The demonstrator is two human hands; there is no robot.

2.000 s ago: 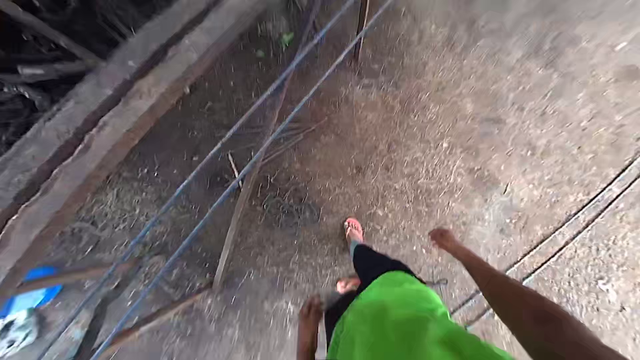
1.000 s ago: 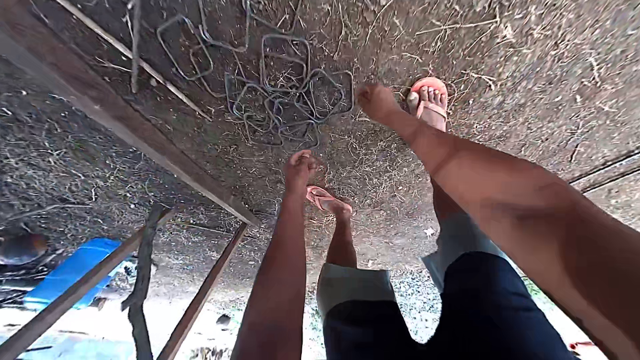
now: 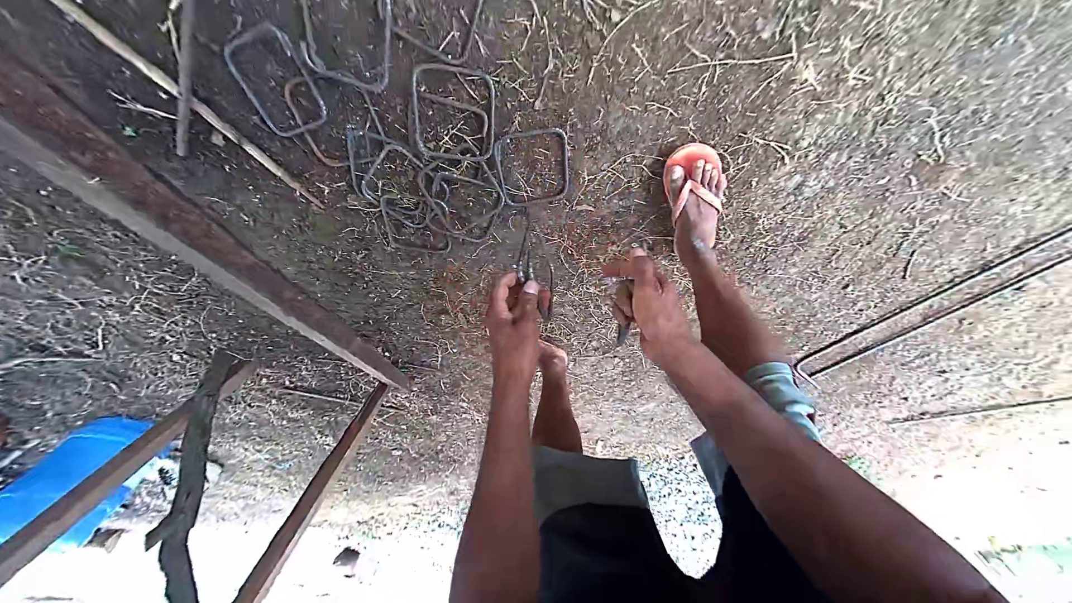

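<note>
My left hand (image 3: pixel 512 322) pinches thin dark metal pieces, perhaps wires, between thumb and fingers; their upper ends point toward the bent steel rod loops (image 3: pixel 532 201) on the soil. My right hand (image 3: pixel 657 310) is at its right, closed around a small dark metal object (image 3: pixel 623 333), whose lower end sticks out below the fingers. The kind of object cannot be told. The two hands are apart. Several rounded square loops lie tangled above and left of my left hand, touching and overlapping one another.
A wooden beam (image 3: pixel 209 243) slants across the left, with wooden poles (image 3: pixel 314 494) below it. A blue plastic object (image 3: pixel 92 469) lies at the lower left. Long steel rods (image 3: pixel 938 301) run along the right. My foot in an orange flip-flop (image 3: pixel 693 180) stands ahead of my right hand.
The view has shifted greatly from two seconds ago, when I stood beside blue-grey lines. Since one second ago my hands have moved closer together, and held metal pieces now show in them.
</note>
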